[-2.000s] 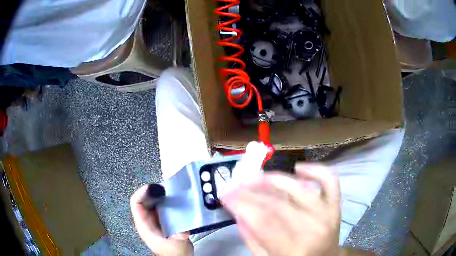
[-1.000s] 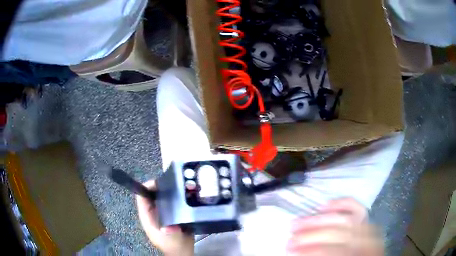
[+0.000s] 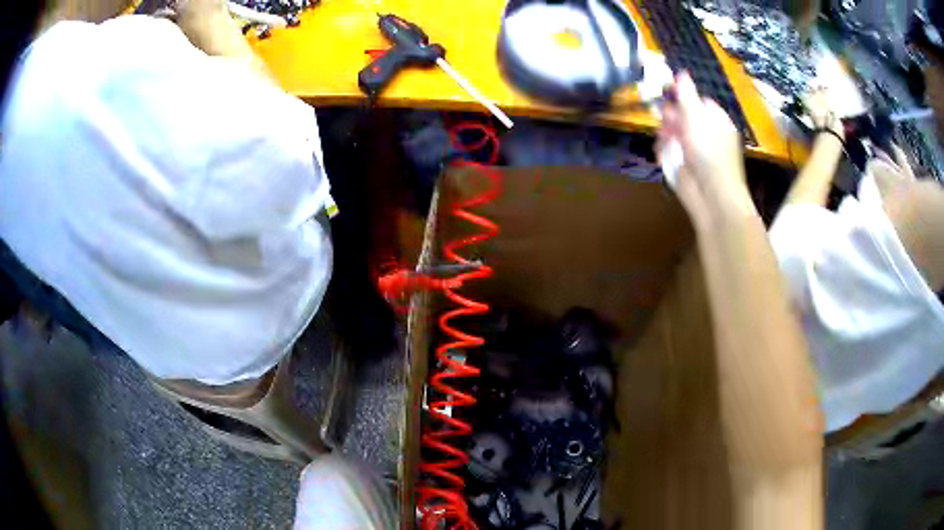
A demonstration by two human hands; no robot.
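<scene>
My right hand (image 3: 709,150) reaches forward over the carton to the edge of the yellow-orange bench. A small crumpled white wipe (image 3: 673,160) shows at its palm side, blurred. Its fingertips are near the right side of a round silver-white part (image 3: 569,41) with a dark rim, which is on the bench; whether they touch is unclear. My left hand is not in view. The silver camera housing is not in view.
The open carton (image 3: 662,414) holds dark parts (image 3: 538,414). A red coiled hose (image 3: 461,331) hangs along its left side. A black glue-gun-like tool (image 3: 399,52) lies on the bench (image 3: 321,52). People in white (image 3: 166,197) sit at left and right.
The view has tipped up to the bench. My right hand has moved from above my lap to the bench edge. My left hand and the camera housing have left the picture.
</scene>
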